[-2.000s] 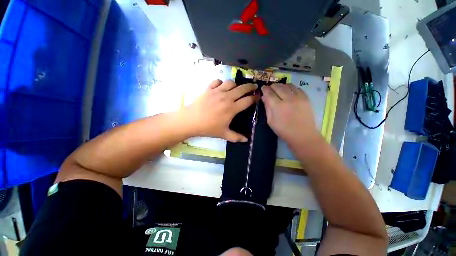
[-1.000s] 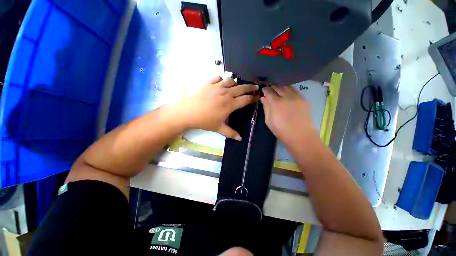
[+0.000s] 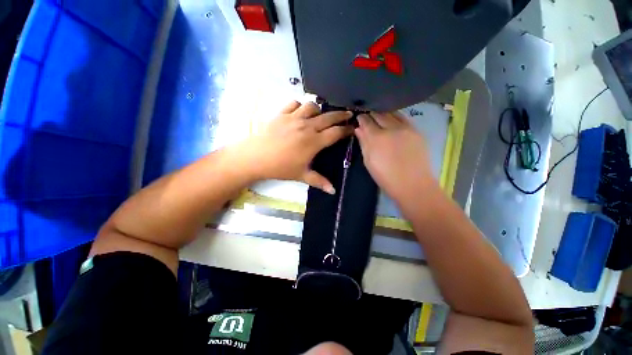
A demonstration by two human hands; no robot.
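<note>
A long black fabric panel (image 3: 320,225) runs from under the grey sewing machine head (image 3: 388,41) to the table's front edge. A thin silver line (image 3: 339,206) runs down its middle to a small silver ring (image 3: 331,260), above a rounded black flap (image 3: 329,284). My left hand (image 3: 287,144) lies on the panel's left side, thumb spread down, fingertips near the needle area. My right hand (image 3: 395,152) presses its right side, its fingertips meeting the left ones at the panel's top. The needle area is hidden under the head and fingers.
A large blue crate (image 3: 83,125) stands at the left. A red switch (image 3: 255,15) sits behind the table's left part. Yellow tape (image 3: 454,152) frames a pale plate. Green-handled snips (image 3: 527,149) with a dark cord, two blue bins (image 3: 583,251) and a grey screen (image 3: 618,66) are at the right.
Over two seconds the view has shifted, showing more of the machine head. Both hands stay at the panel's top, the fingers moving only slightly.
</note>
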